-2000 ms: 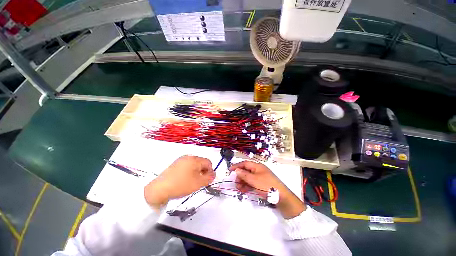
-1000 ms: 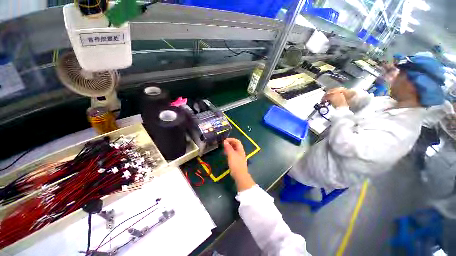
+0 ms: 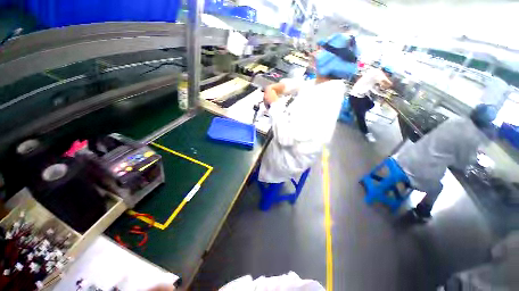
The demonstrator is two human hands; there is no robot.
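Observation:
The head view is blurred. A sliver of a hand, which looks like my right hand [image 3: 163, 287], shows at the bottom edge over the white sheet [image 3: 116, 266]; its fingers are cut off. A white sleeve shows to its right. My left hand is out of the picture. The parts tray [image 3: 91, 230] is cut off at the lower left, with red and black leads with white connectors [image 3: 31, 253] in it. Small dark harness parts lie at the sheet's bottom edge. Black tape rolls [image 3: 62, 190] stand beside the tape dispenser [image 3: 128, 170].
A red-orange handled tool [image 3: 134, 234] lies by the yellow tape marking. A blue bin [image 3: 231, 132] is farther along the green bench [image 3: 199, 150]. A person in white [image 3: 307, 125] sits beyond it. Other people and blue stools [image 3: 387, 182] are across the aisle.
The view has swung right, so tray, rolls and dispenser moved left in the picture and the fan left it. The raised right hand by the dispenser is no longer seen there.

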